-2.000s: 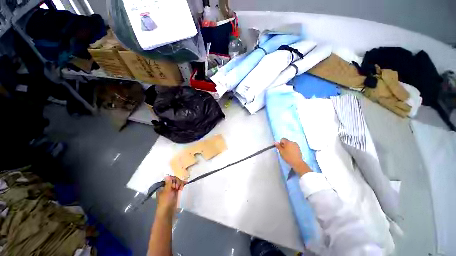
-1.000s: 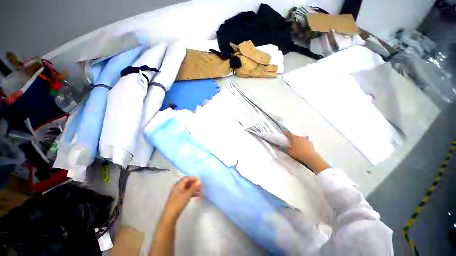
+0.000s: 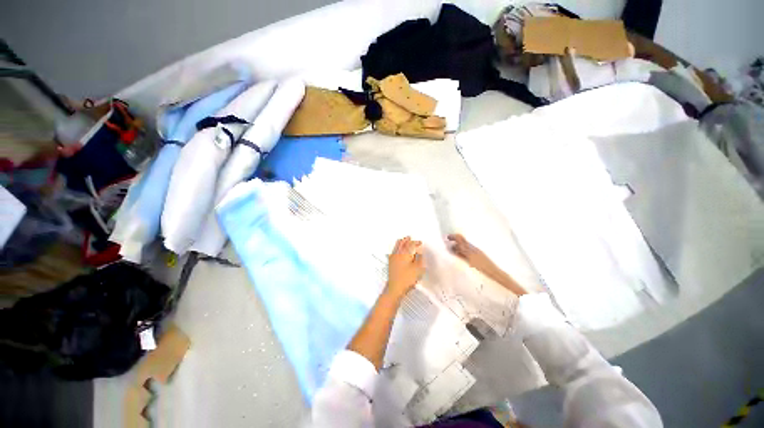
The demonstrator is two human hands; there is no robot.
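Observation:
White cut panels (image 3: 369, 201) lie spread in layers in front of me, with fine striped layer edges at their far end and near my body. Light blue cut panels (image 3: 281, 272) lie along their left side. My left hand (image 3: 405, 266) is on the white panels, fingers bent at the fingertips; whether it pinches a ply is unclear. My right hand (image 3: 471, 253) is at the right edge of the same panels, partly hidden by the fabric, and its grip cannot be made out.
Tied rolls (image 3: 197, 180) lie back left on the table, beside a blue mat (image 3: 308, 157). Tan pieces (image 3: 335, 113) and black cloth (image 3: 431, 50) are at the back. More white panels (image 3: 557, 209) lie right. A black bag (image 3: 80, 322) and brown card template (image 3: 163, 361) are at left.
The narrow dark strip has left my hands. My left hand has moved right onto the white panels, whose layers are now opened out and spread. My right hand has shifted slightly left.

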